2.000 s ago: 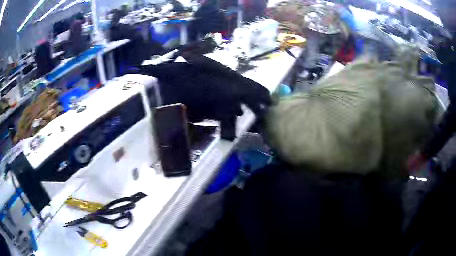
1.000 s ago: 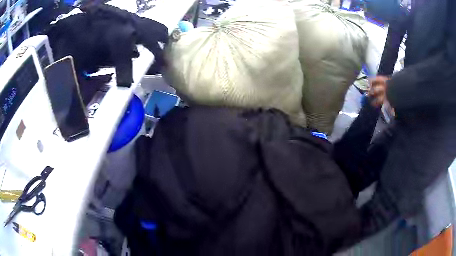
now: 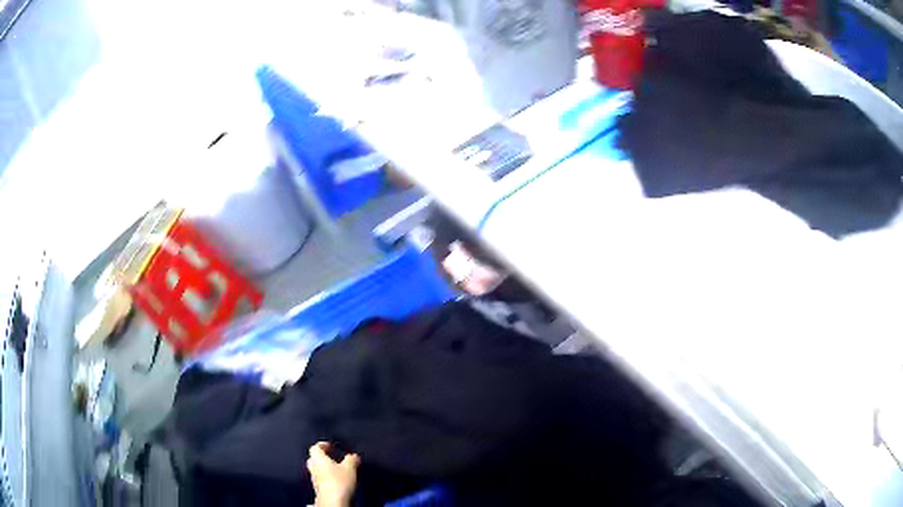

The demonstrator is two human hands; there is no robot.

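Note:
A large heap of black garment cloth (image 3: 426, 396) lies at the lower middle, over and in front of a blue crate (image 3: 376, 287). My left hand (image 3: 334, 477) is small at the bottom edge, over the black cloth, with thumb and a finger slightly apart at the cloth. Blur hides whether it grips a fold. A small blue patch shows on the dark cloth to its right. My right hand is not in view.
A white machine table (image 3: 673, 317) runs diagonally on the right, with another black cloth piece (image 3: 752, 129) and a red container (image 3: 617, 45) toward its back. A red crate (image 3: 193, 287), a white tub (image 3: 252, 218) and a blue bin (image 3: 332, 158) stand on the floor left.
The view has swung far to another side. The phone, shears, pale green sacks and standing person are gone from view. The blue crate, red crate and my left hand have appeared.

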